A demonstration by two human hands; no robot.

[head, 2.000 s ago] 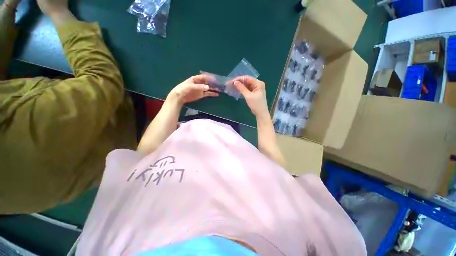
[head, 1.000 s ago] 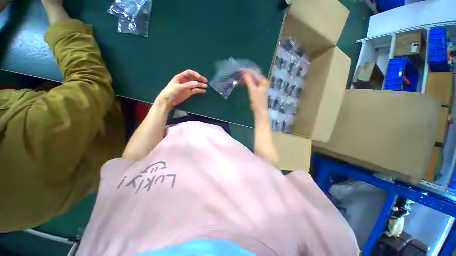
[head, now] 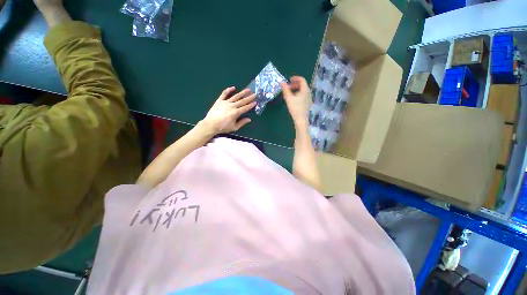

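A clear, shiny zip-lock bag (head: 268, 86) lies tilted over the dark green table in front of me. My left hand (head: 232, 110) is flat with its fingers spread, its fingertips at the bag's left edge. My right hand (head: 297, 97) has its fingers curled at the bag's right corner and appears to pinch it. Glare on the plastic hides what is inside. An open shipping carton (head: 378, 109) stands to the right, with rows of packed bags (head: 331, 92) with dark centres in it.
Loose clear bags (head: 151, 20) lie at the far left of the table. A person in a mustard jacket (head: 69, 132) is close on my left. Wide carton flaps (head: 442, 152) spread out at right, above a blue frame (head: 425, 204). Shelves with blue bins (head: 458, 86) stand beyond.
The bag has gone from being held between both hands to lying low over the table. My left hand let go, then opened flat and came back to its edge. The view has shifted slightly.
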